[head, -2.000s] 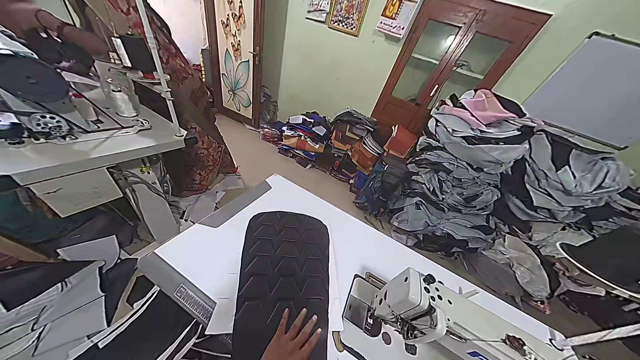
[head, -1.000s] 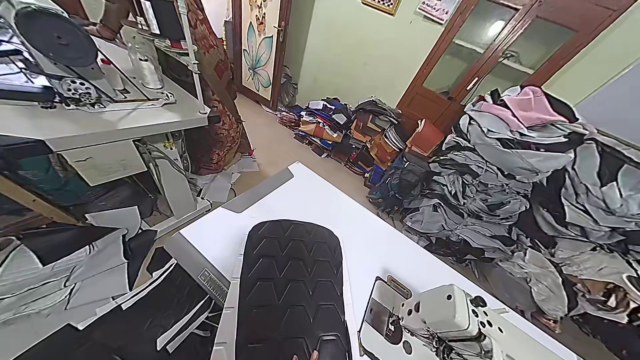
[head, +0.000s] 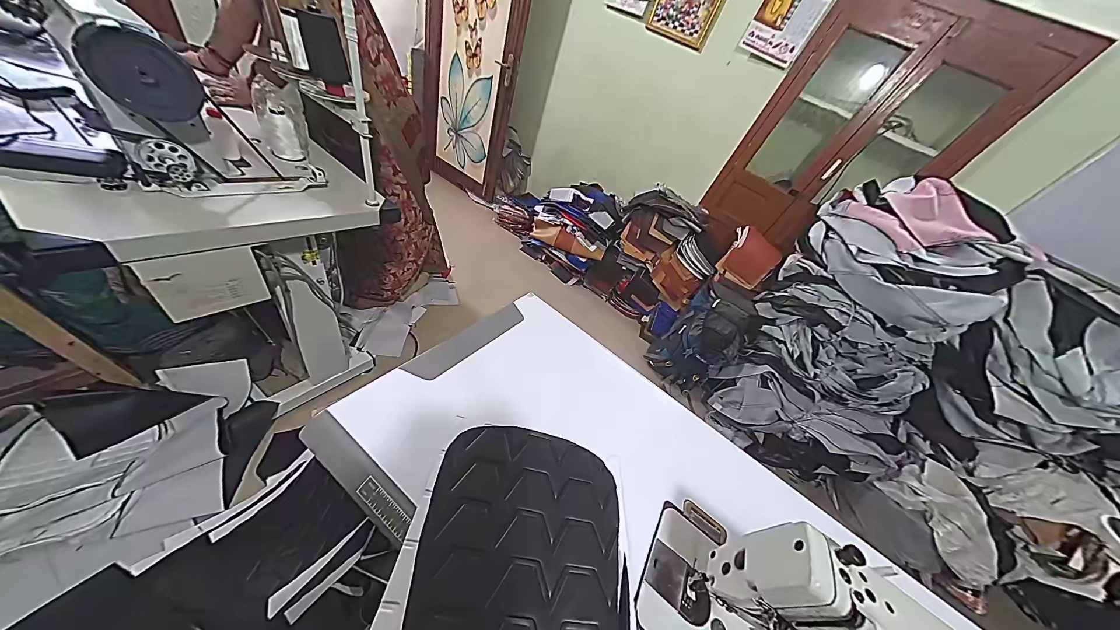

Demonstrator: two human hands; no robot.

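Observation:
Neither of my hands shows in the head view at this moment. A black quilted panel with rounded far corners and stitched zigzag lines lies on the white sewing table, running down past the bottom edge of the view. Just right of the panel stands a white industrial sewing machine, its needle area facing the panel. The panel's near end is out of view, so whether a hand touches it there is hidden.
Grey and black fabric pieces are heaped along the right. Cut scraps lie at the left. Another sewing machine stands on a table at the upper left, with a person's hand behind it. Bundled pieces sit by the wall.
A hand that lay on the near part of the panel has slid down out of view. The view has shifted, showing the panel lower in the frame.

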